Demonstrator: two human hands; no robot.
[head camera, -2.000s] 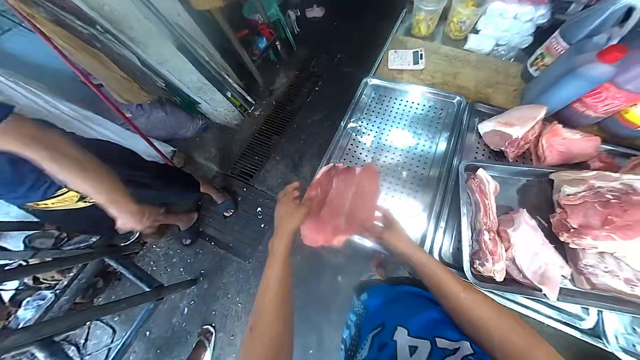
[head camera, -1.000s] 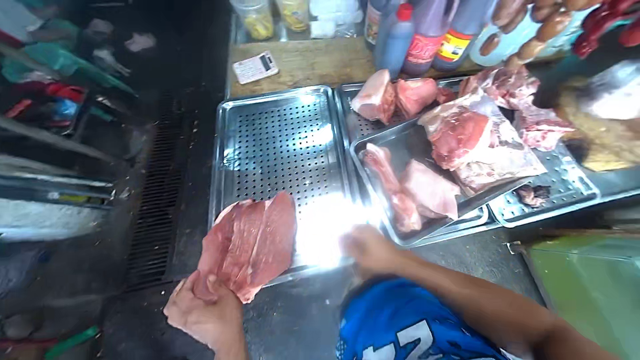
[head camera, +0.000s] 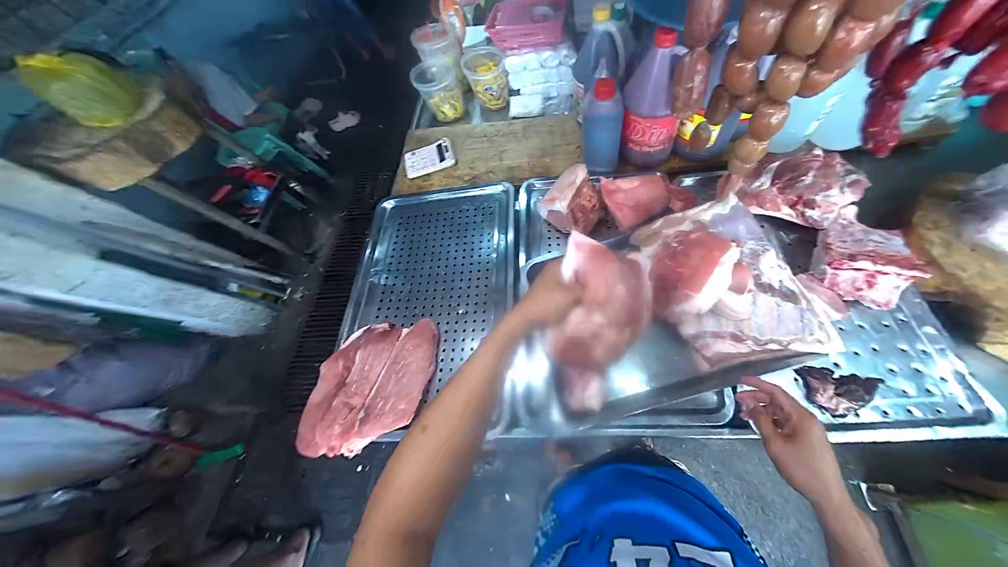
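Observation:
My left hand (head camera: 551, 295) grips a blurred piece of raw meat (head camera: 602, 303) over the solid metal tray (head camera: 661, 386). That tray is tilted on top of perforated trays and also bears a large slab of ribbed meat (head camera: 756, 315). Near the tray's front edge is my right hand (head camera: 787, 425), fingers apart and holding nothing. A broad, flat slice of raw meat (head camera: 370, 386) lies over the front left corner of the left perforated tray (head camera: 441, 260). A small dark scrap of meat (head camera: 839, 390) rests on the right perforated tray (head camera: 937, 370).
Behind the trays, a wooden board (head camera: 504, 150) bears a calculator (head camera: 429, 158). Bottles (head camera: 650, 102) and plastic tubs (head camera: 484, 79) stand farther back. Linked sausages (head camera: 768, 75) hang at the upper right. A floor grate (head camera: 335, 291) runs left of the trays.
The flat slice, held in both hands two seconds ago, now lies at the left tray's corner, let go. My left hand has moved right and taken hold of another piece. The view has shifted.

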